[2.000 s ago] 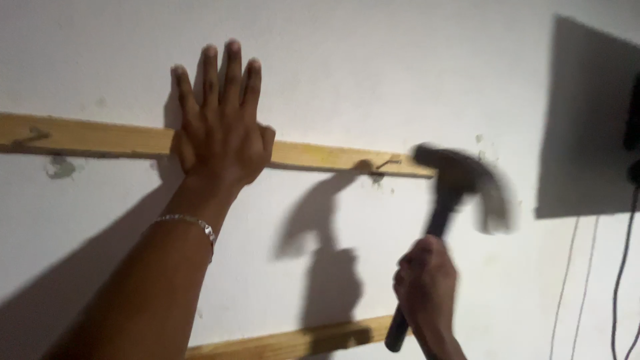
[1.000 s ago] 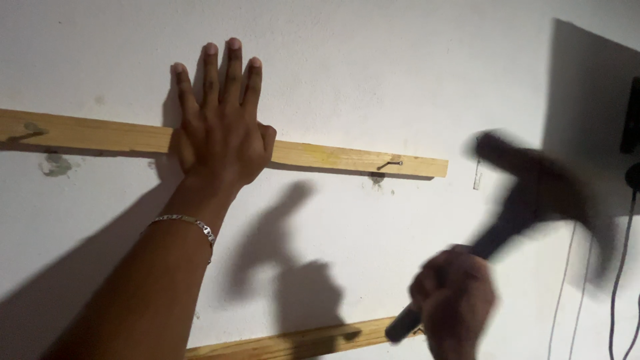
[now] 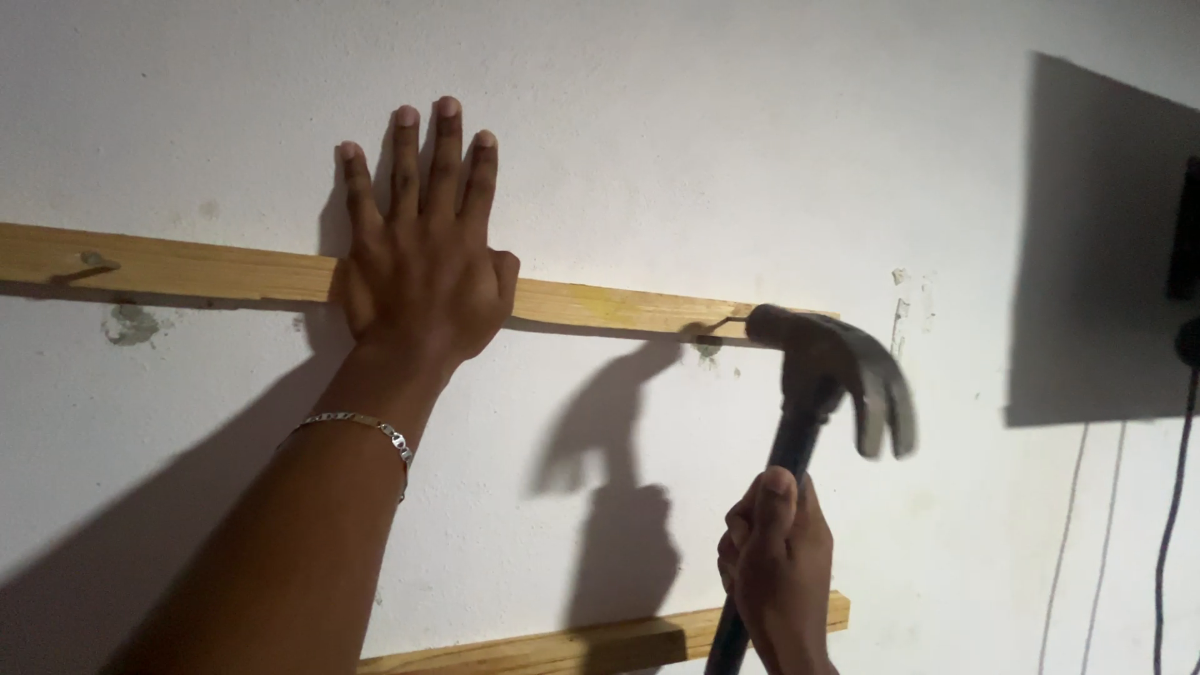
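My left hand (image 3: 427, 253) lies flat, fingers spread upward, across a wooden batten (image 3: 619, 305) on a white wall, pressing on it. A chain bracelet (image 3: 375, 427) is on that wrist. My right hand (image 3: 778, 558) grips the dark handle of a claw hammer (image 3: 816, 352). The hammer's face is at the head of a nail (image 3: 731, 321) that sticks out near the batten's right end; whether they touch I cannot tell. Another nail (image 3: 98, 262) stands out of the batten at the far left.
A second wooden batten (image 3: 525, 652) runs along the wall below, partly behind my right hand and the hammer. Chipped patches (image 3: 131, 323) mark the wall under the upper batten. At the right edge are a dark object (image 3: 1185, 230), its shadow and a hanging cable (image 3: 1167, 544).
The hammer and my right hand have moved left and up from one second ago, bringing the hammer's face back to the nail. My left hand stays on the batten.
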